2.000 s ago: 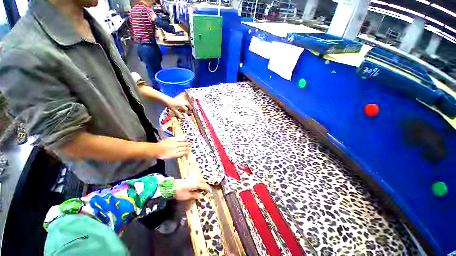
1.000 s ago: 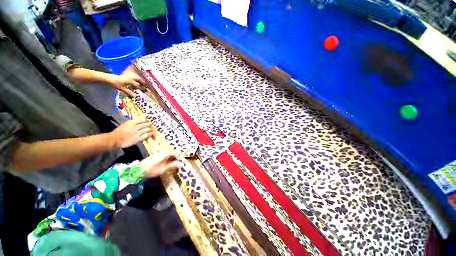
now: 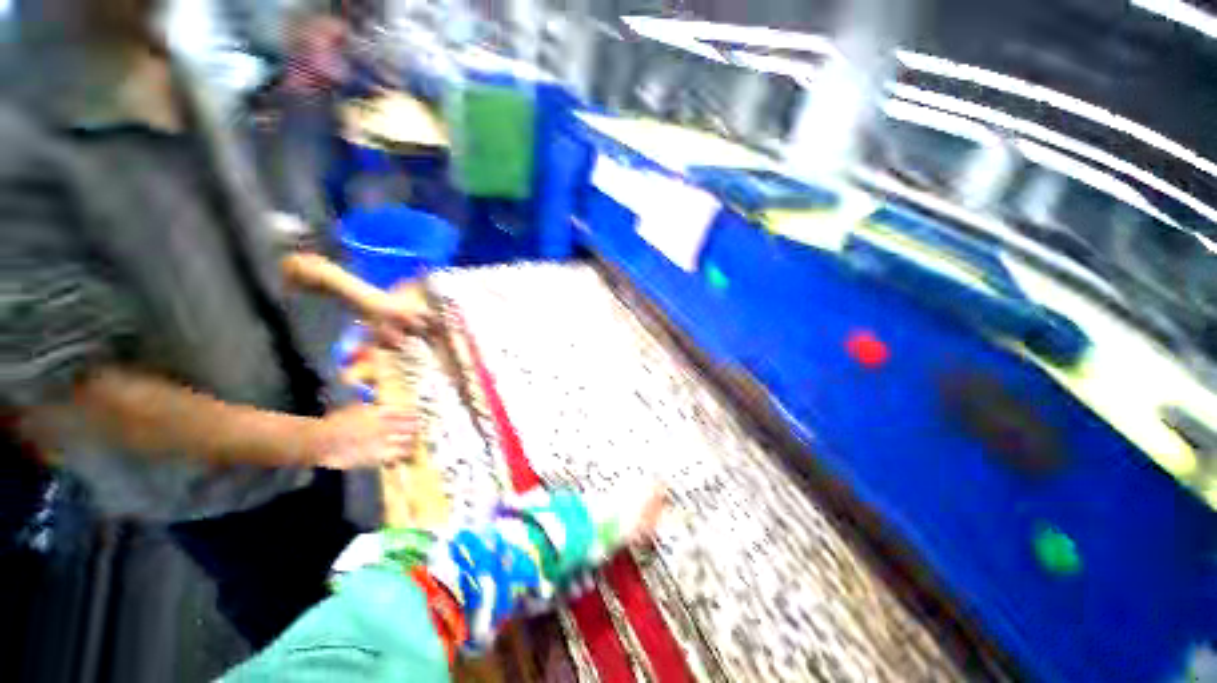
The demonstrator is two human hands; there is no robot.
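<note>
The leopard-print material (image 3: 574,354) covers the press bed. A long red strip (image 3: 501,424) shows in a gap of it, and more red strips (image 3: 647,620) show at the bottom. My left hand (image 3: 638,518) is over the material, just right of the red strips. It is small and blurred, so I cannot tell its finger shape or whether it touches. My left forearm, in a green and patterned sleeve, crosses the front edge and hides part of the bed. My right hand is not in view.
Another person (image 3: 174,294) stands at the left with both hands at the bed's pale wooden front edge (image 3: 414,487). A blue tub (image 3: 396,240) is beyond the far end. The blue press beam (image 3: 801,380) with green and red buttons runs along the right.
My left hand has moved from the narrow leopard strip at the front edge inward across the bed. The view has tilted up and blurred. The other person's hands stay at the edge.
</note>
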